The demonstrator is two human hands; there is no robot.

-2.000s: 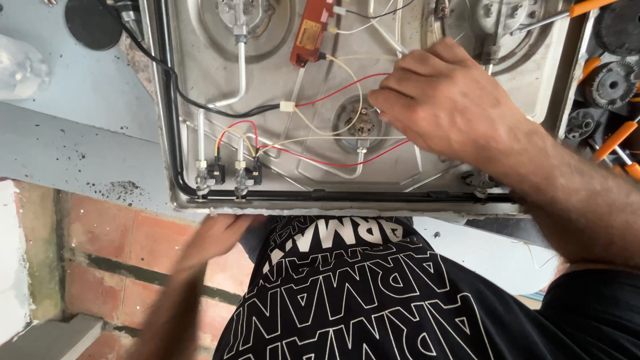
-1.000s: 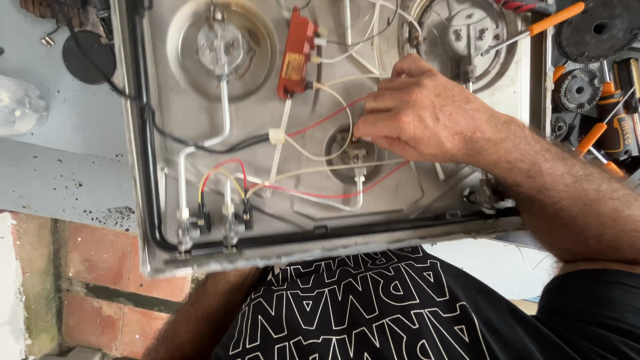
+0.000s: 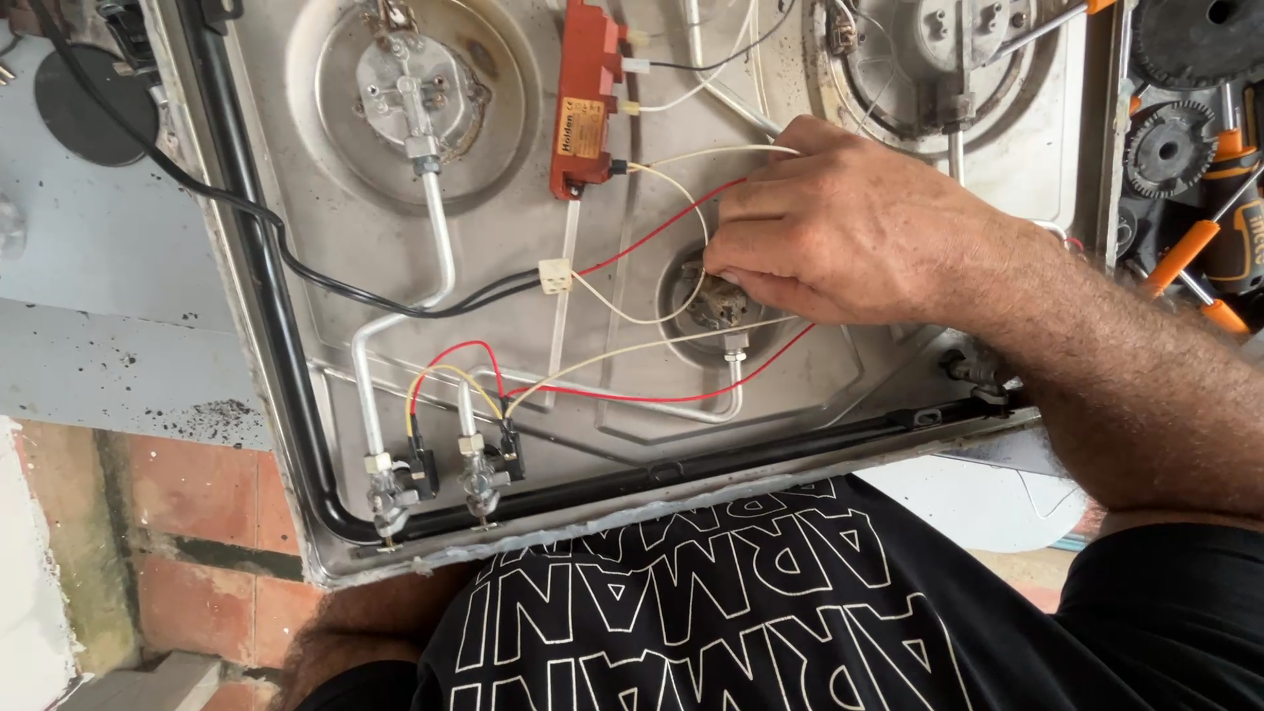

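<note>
The gas hob's metal underside point(image 3: 553, 415) lies at a slant across the head view. My right hand point(image 3: 820, 227) reaches over it from the right, fingers bent beside the small burner base point(image 3: 721, 301). Red and cream wires pass under those fingers; whether they are gripped is hidden. A red ignition module point(image 3: 583, 104) is left of the hand, and a white terminal block point(image 3: 556, 276) joins black cables and wires. Two gas valves point(image 3: 479, 474) with black switches stand by the near edge. My left hand is hidden beneath the hob; only its forearm shows.
Black burner caps point(image 3: 1170, 148), orange-handled screwdrivers point(image 3: 1183, 255) and a black and orange tool lie at the right. Another screwdriver lies over the upper right burner. A black disc point(image 3: 97, 104) rests on the grey surface at the left. Black cable crosses the hob's left rim.
The hob has tilted, its left side lower in view than before. My left hand, partly visible at the near edge two seconds ago, is now out of sight. My right hand remains near the small burner.
</note>
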